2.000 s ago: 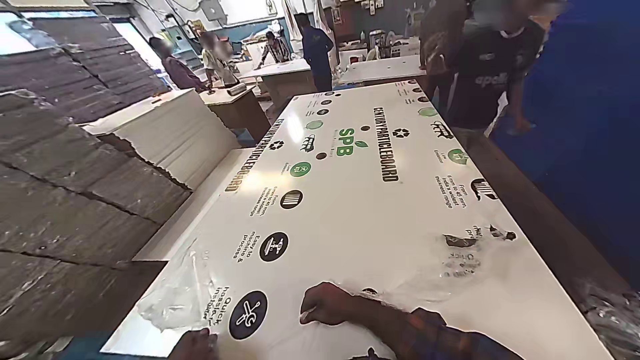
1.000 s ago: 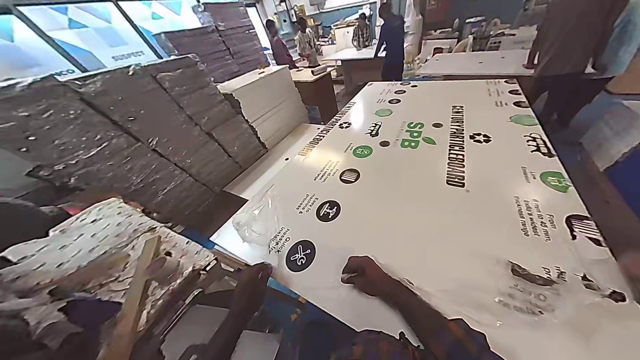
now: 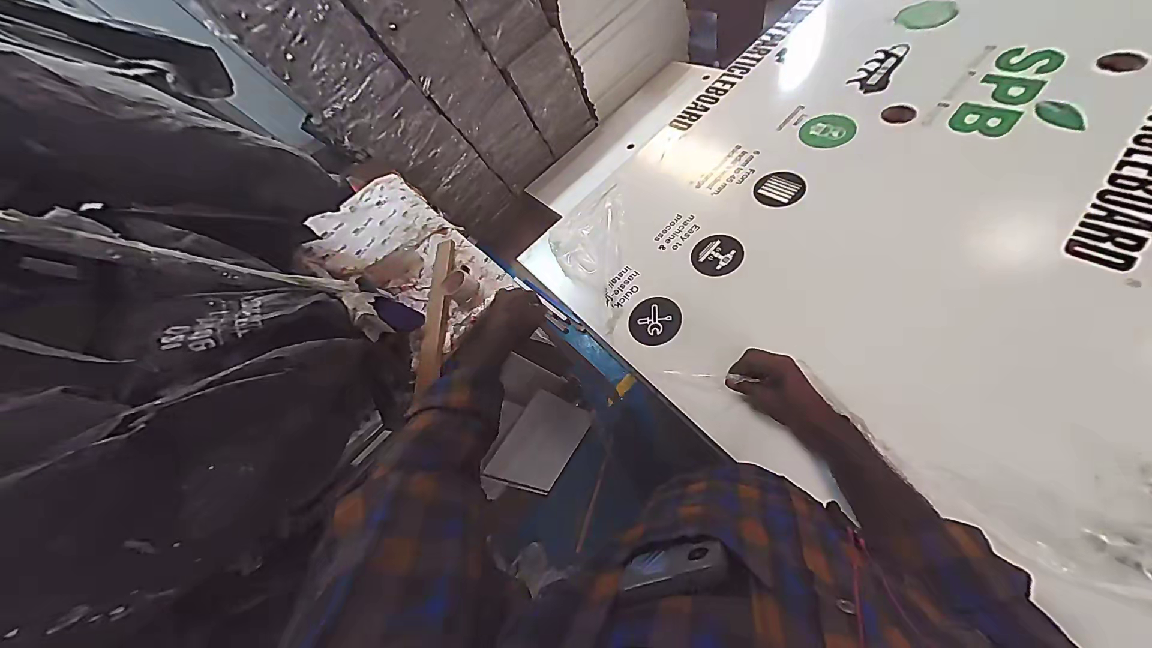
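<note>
A large white particleboard panel (image 3: 900, 297) under printed clear plastic film lies across the right side of the view. My right hand (image 3: 769, 382) is closed on a pinch of the plastic film (image 3: 684, 373) above the near part of the panel. Loose film lies crumpled at the panel's left corner. My left hand (image 3: 517, 315) is just off the panel's left edge, near a blue table edge with small items on it; its fingertips are dark, and whether it holds anything is unclear.
Stacks of wrapped boards (image 3: 450, 81) stand behind. A wooden strip (image 3: 436, 315) and a white printed sheet (image 3: 382, 216) lie left of my left hand. Black plastic wrapping (image 3: 180, 360) fills the left side. Grey offcuts (image 3: 540, 441) sit low beneath the panel's edge.
The view has swung down and to the left. My right hand stays closed near the panel's printed near corner. The people seen earlier are out of view.
</note>
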